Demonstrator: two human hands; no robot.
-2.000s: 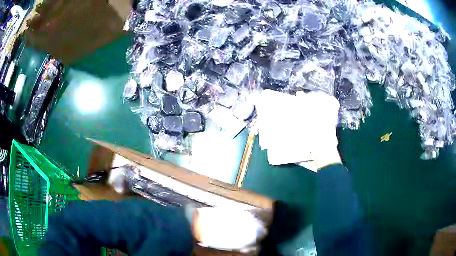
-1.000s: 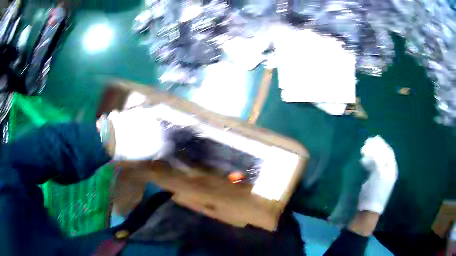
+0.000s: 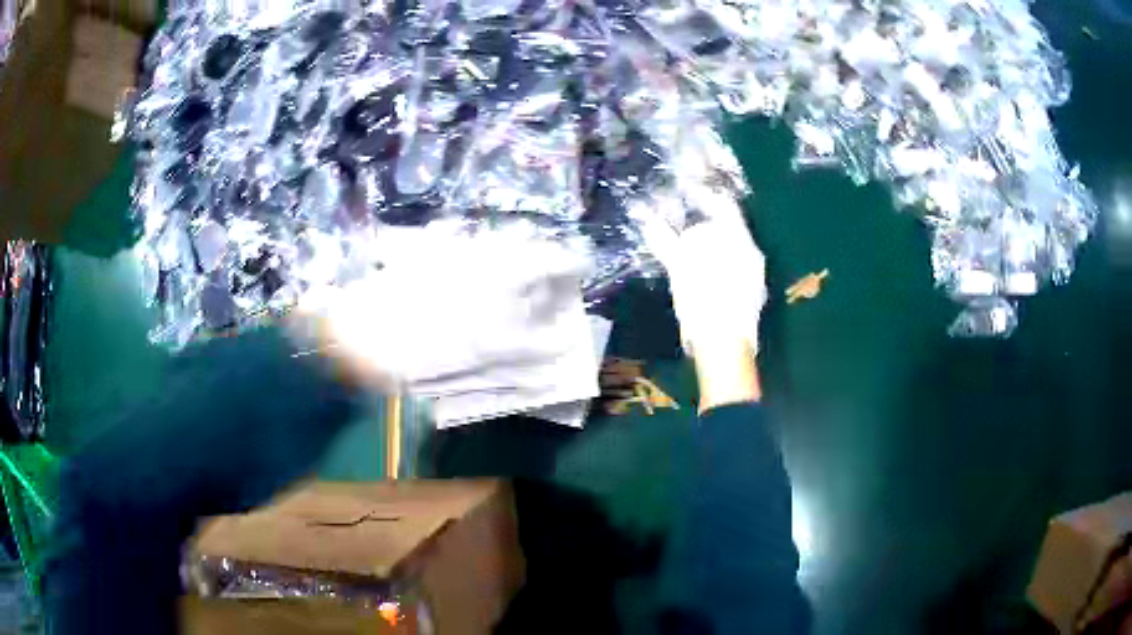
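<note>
An open cardboard box [image 3: 360, 521] lies at the near table edge, with shiny clear plastic and an orange-red spot showing inside. My left hand [image 3: 354, 325], white-gloved and blurred, is at the left side of the white paper sheets [image 3: 497, 329]; its fingers merge with the white paper, so its grip cannot be told. My right hand [image 3: 720, 279], white-gloved, reaches to the near edge of the heap of dark bagged accessory packs [image 3: 435, 137]. Its fingertips are lost among glittering plastic, so what they hold cannot be told.
A paler heap of bagged packs [image 3: 919, 112] lies at the right. Yellowish scraps [image 3: 807, 287] lie right of my right hand. A tan wooden strip [image 3: 395, 437] runs from the paper to the box. A brown carton [image 3: 1082, 558] is at lower right; a green crate [image 3: 25, 490] at lower left.
My left hand has left the box and moved to the paper sheets. My right hand has moved from the near right up to the dark heap. The camera view has shifted too.
</note>
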